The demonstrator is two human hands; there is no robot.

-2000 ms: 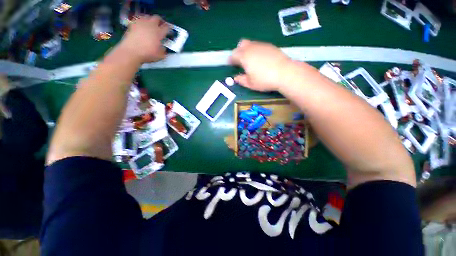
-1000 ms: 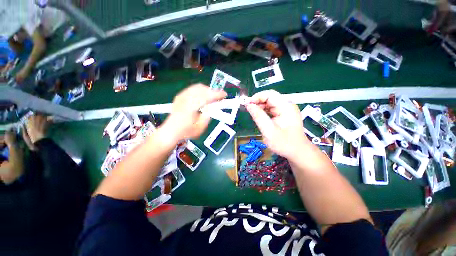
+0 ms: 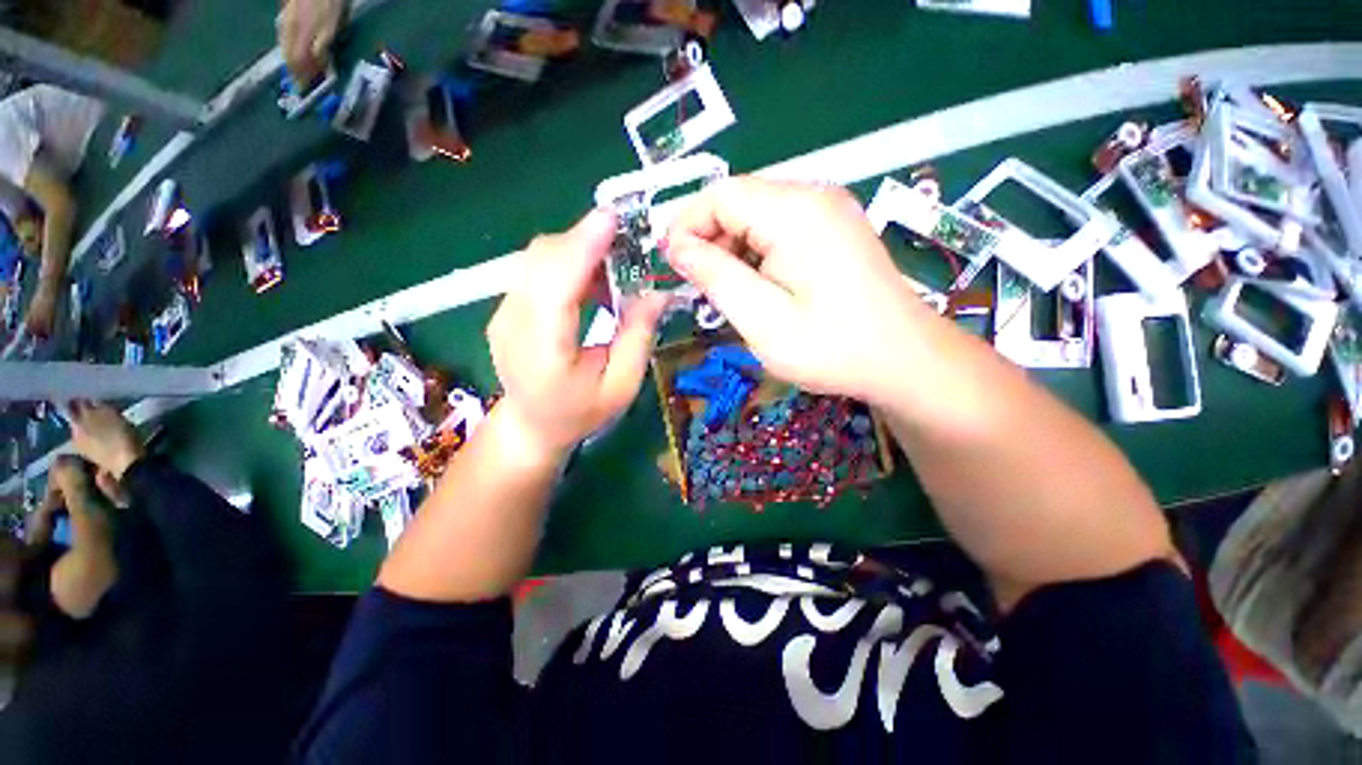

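My left hand holds a white housing frame by its left and lower edge, above the pale rail. A green circuit board shows in the frame's near part. My right hand is at the frame's right side, thumb and forefinger pinched together over the board; what lies between the fingertips is too small to tell. The parts box stands just below my hands. It holds blue cylinders at the back left and many small dark round components with red bits.
Partly built units lie piled left of the box and right of it. The guide rail runs beyond the hands. More units lie along the green conveyor belt. Another person's hands are at the left.
Both hands stay together at the held frame, which now stands more upright with its board facing me. The view has shifted, and the white frame beside the box is now mostly hidden.
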